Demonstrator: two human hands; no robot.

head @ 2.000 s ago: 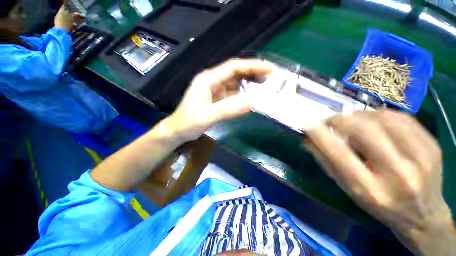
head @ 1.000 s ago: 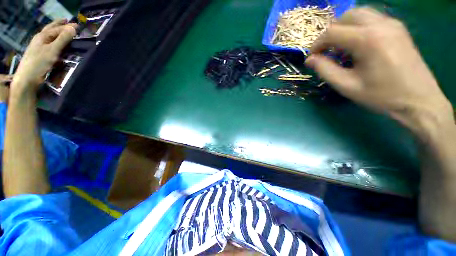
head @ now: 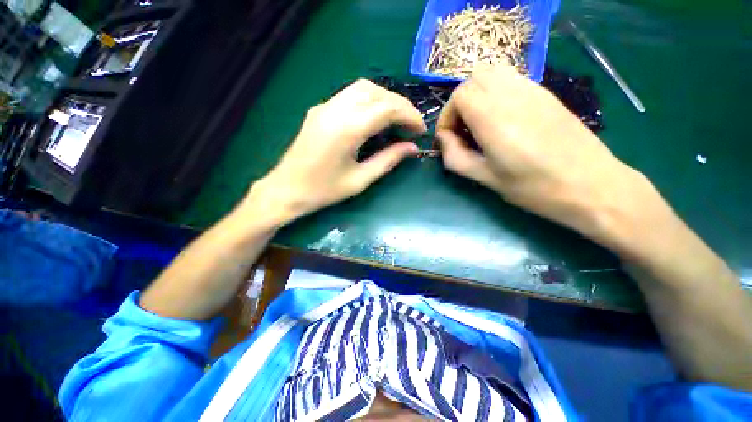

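Note:
My left hand and my right hand meet low over the green mat, fingertips almost touching. A thin, dark, partly shiny sliver spans the small gap between them, with its ends at the fingertips of both hands. Its exact kind is too small to tell. The blue parts bin, heaped with gold side keys, stands just beyond my right hand. Dark piles of small black pieces lie below the bin, partly hidden by my hands.
The black phone tray lies at left, with phone frames in its slots. The tweezers lie right of the bin. A tiny white piece lies farther right. The mat's worn front edge runs before my body.
My left hand has come from the black tray to the middle of the mat. My right hand has moved left and down from beside the bin to meet it. The view has shifted slightly.

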